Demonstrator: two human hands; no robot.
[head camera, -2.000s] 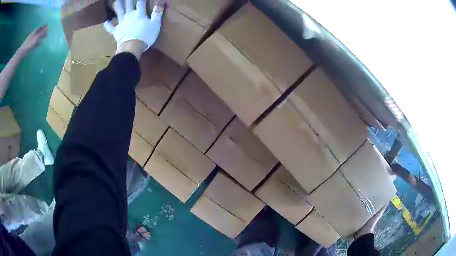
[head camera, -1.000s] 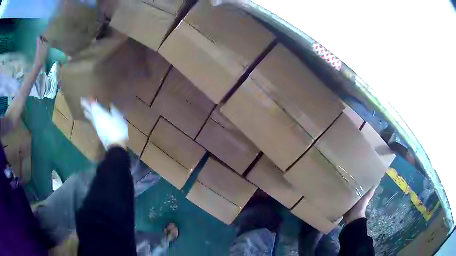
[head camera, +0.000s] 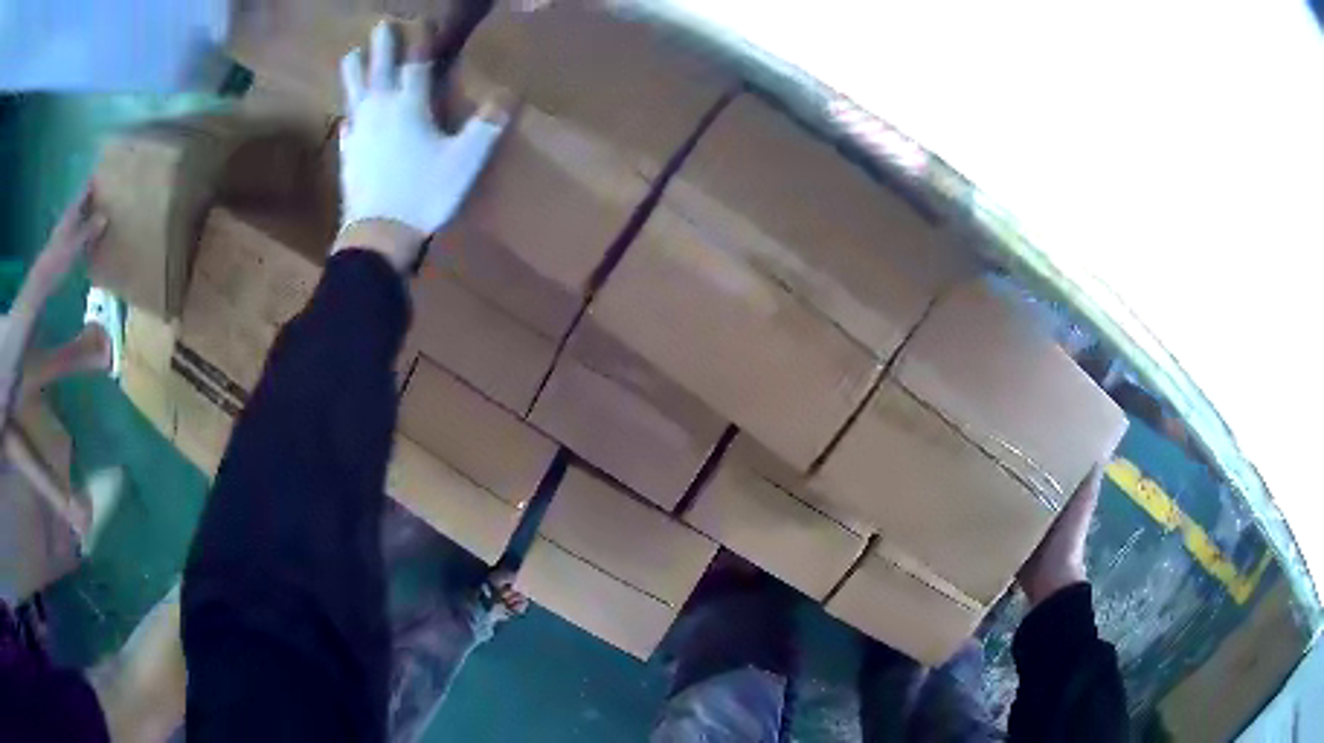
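Brown cartons lie closed in staggered rows beside a white table edge. My left hand (head camera: 399, 163), in a white glove, is spread flat with fingers apart over a carton (head camera: 530, 203) in the upper row. My right hand (head camera: 1063, 540), bare, lies against the outer end of the rightmost upper carton (head camera: 980, 436); part of its fingers is hidden, so its grip is unclear. Clear tape crosses that carton's seam. Lower cartons (head camera: 617, 544) show dark centre seams.
At the left, another person's hand (head camera: 66, 240) touches a blurred carton (head camera: 145, 218). The white table (head camera: 1133, 160) borders the rows at upper right. Green floor (head camera: 574, 682) shows below, with legs near the cartons. A yellow floor line (head camera: 1183, 526) is at right.
My left hand has moved up and right from the blurred left cartons onto the upper row. My right hand stays at the row's end. The blurred cartons at the far left have changed position.
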